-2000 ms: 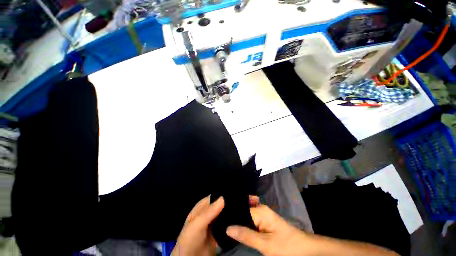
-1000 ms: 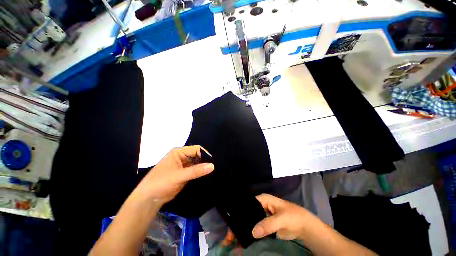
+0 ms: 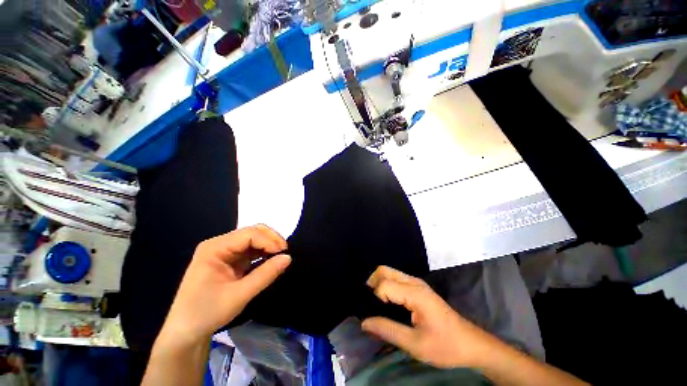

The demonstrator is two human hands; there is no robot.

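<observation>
A black cut panel (image 3: 360, 219) lies on the white table with its top corner at the presser foot (image 3: 379, 139) of the white and blue sewing machine (image 3: 444, 56). Its lower part hangs over the front edge. My left hand (image 3: 233, 275) pinches the panel's left edge between thumb and fingertips. My right hand (image 3: 422, 317) is over the panel's lower right part, fingers curled and thumb apart; whether it grips cloth cannot be told.
A large black piece (image 3: 184, 219) hangs over the table's left part. Black strips (image 3: 561, 154) lie right of the needle, across the ruler tape (image 3: 520, 217). A black pile (image 3: 614, 332) is lower right. A checked cloth (image 3: 648, 119) lies at the right end, another machine (image 3: 68, 279) at left.
The view has shifted. My left hand has moved to the panel's left edge. My right hand has moved up and its fingers have loosened from the bunched cloth. The panel lies flatter.
</observation>
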